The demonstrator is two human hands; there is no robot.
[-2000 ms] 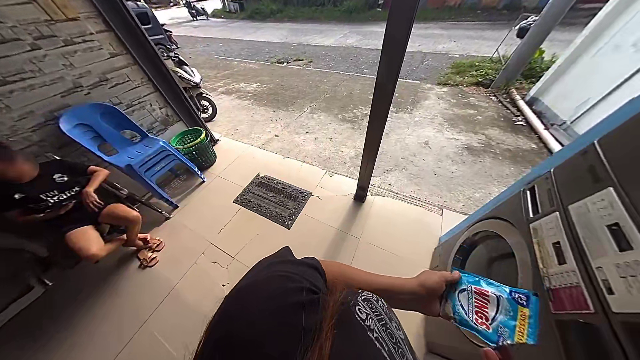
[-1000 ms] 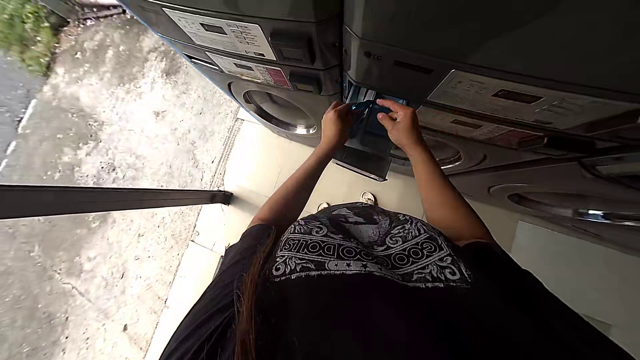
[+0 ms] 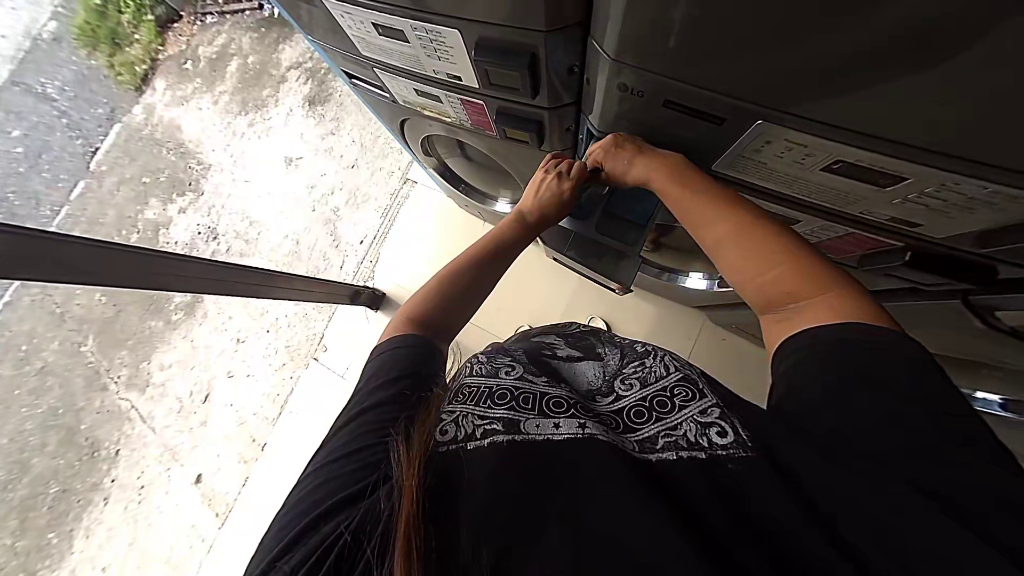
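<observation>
Over the pulled-out detergent drawer (image 3: 592, 260) of a washing machine, my left hand (image 3: 552, 188) and my right hand (image 3: 628, 160) meet with curled fingers. Their fingertips touch or nearly touch at the drawer's inner end. Whatever lies between them is hidden, so a hold on a thing cannot be made out. Blue, shaded compartments show in the drawer below my right hand. The drawer's dark front edge points toward my body, above the tiled floor.
A front-loading machine with a round glass door (image 3: 472, 168) stands at the left, below control panels (image 3: 404, 40). Another control panel (image 3: 872, 180) lies beyond my right forearm. A dark metal post (image 3: 184, 264) stands at the left, by the concrete pavement (image 3: 240, 104).
The view has swung from the doorway to the machines. A blue detergent packet was in a hand two seconds ago. Since one second ago, my hands have come together over the drawer.
</observation>
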